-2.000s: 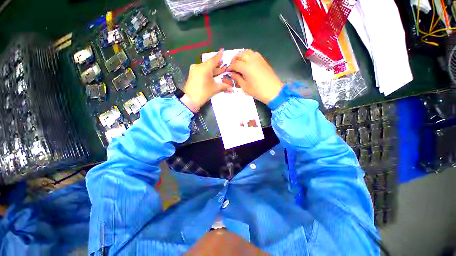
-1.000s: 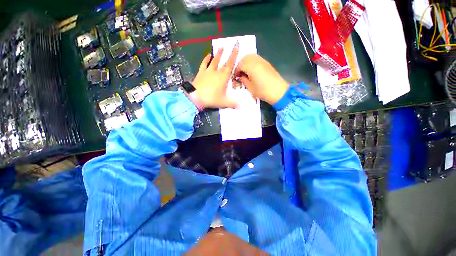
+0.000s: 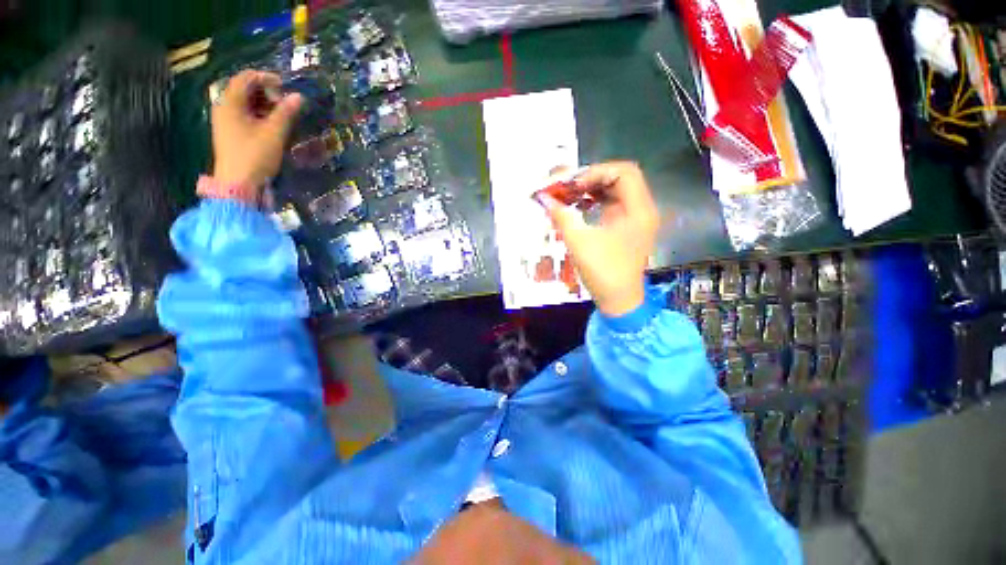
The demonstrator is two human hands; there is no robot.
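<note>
A white backing strip point(image 3: 518, 210) lies on the green mat in front of me, with orange-brown pieces near its lower end. My right hand point(image 3: 605, 226) is over the strip's right side and pinches a small orange-red adhesive piece point(image 3: 559, 192) between thumb and fingers. My left hand point(image 3: 252, 127) is over the upper left of the blister tray point(image 3: 452, 289), thumb and fingers curled close around something small and dark that I cannot make out. The tray holds rows of silver and blue circuit board modules point(image 3: 431, 253).
Stacked blister trays point(image 3: 66, 210) stand at far left. Tweezers point(image 3: 681, 99), red label strips point(image 3: 723, 66), a crinkled clear bag point(image 3: 772, 214) and blank white liners point(image 3: 866, 121) lie at right. A lower tray of modules point(image 3: 789, 331) is below the bench edge. Yellow wires point(image 3: 958, 99) are upper right.
My hands have parted. My left hand has moved left from the strip to the modules. My right hand has shifted slightly right and down with an orange-red piece now visible. The strip's lower pieces are uncovered.
</note>
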